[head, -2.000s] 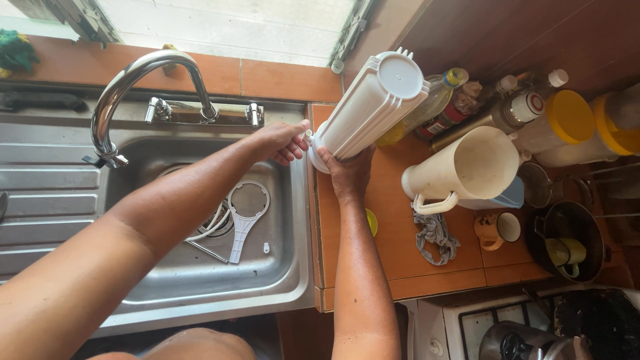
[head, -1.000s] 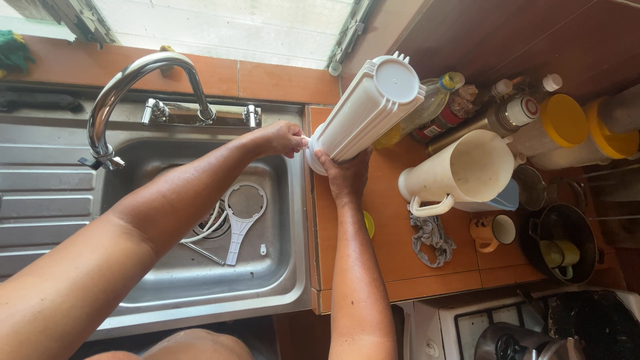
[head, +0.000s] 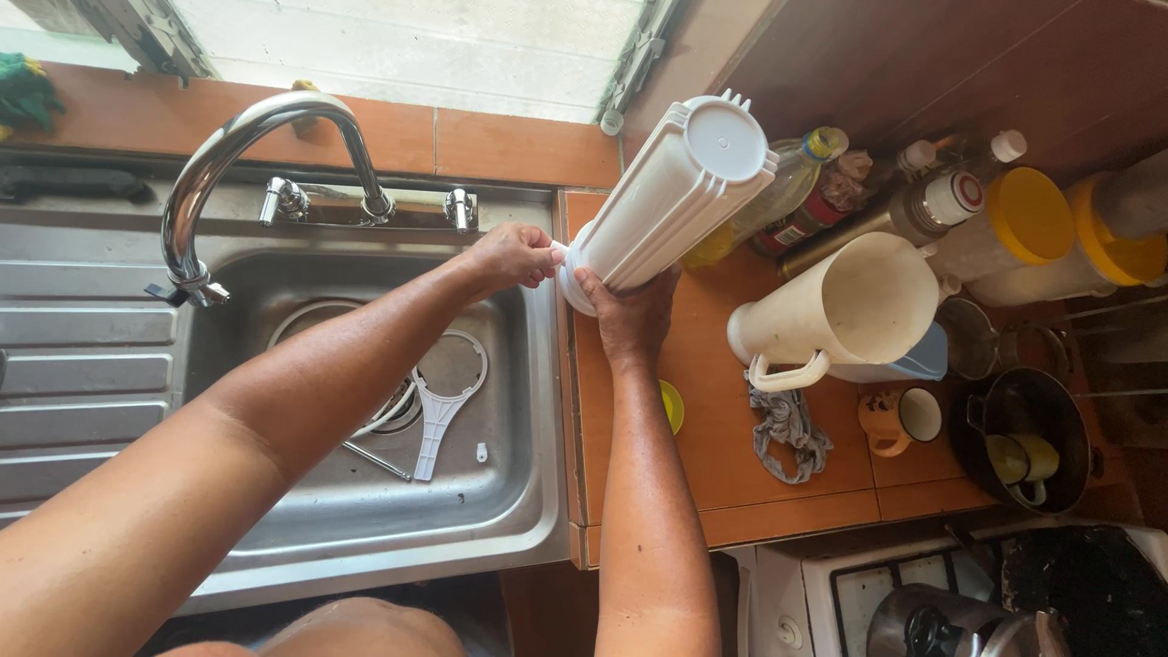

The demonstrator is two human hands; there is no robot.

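Note:
A white ribbed plastic water filter housing (head: 652,205) stands tilted at the counter's left edge, its round closed end up. Around its lower part my right hand (head: 634,310) is wrapped, thumb near the base ring. My left hand (head: 520,257) pinches a small white piece (head: 558,250) at the left side of the base; whether it is a fitting or a tube end cannot be told. Below, in the steel sink (head: 365,520), lie a white plastic housing wrench (head: 443,401), a thin white tube (head: 388,418), a metal rod (head: 379,462) and a small white fitting (head: 482,452).
A chrome faucet (head: 246,119) arches over the sink. Right of my right arm are a yellow lid (head: 672,407), a cream pitcher (head: 849,306), a grey cloth (head: 789,433), an orange mug (head: 899,420) and a dark pot (head: 1031,438). Bottles line the wall; a stove (head: 821,584) adjoins the counter.
My left hand has closed from looser, spread fingers to a pinch at the base of the housing. My right hand keeps its hold, and the housing has hardly moved.

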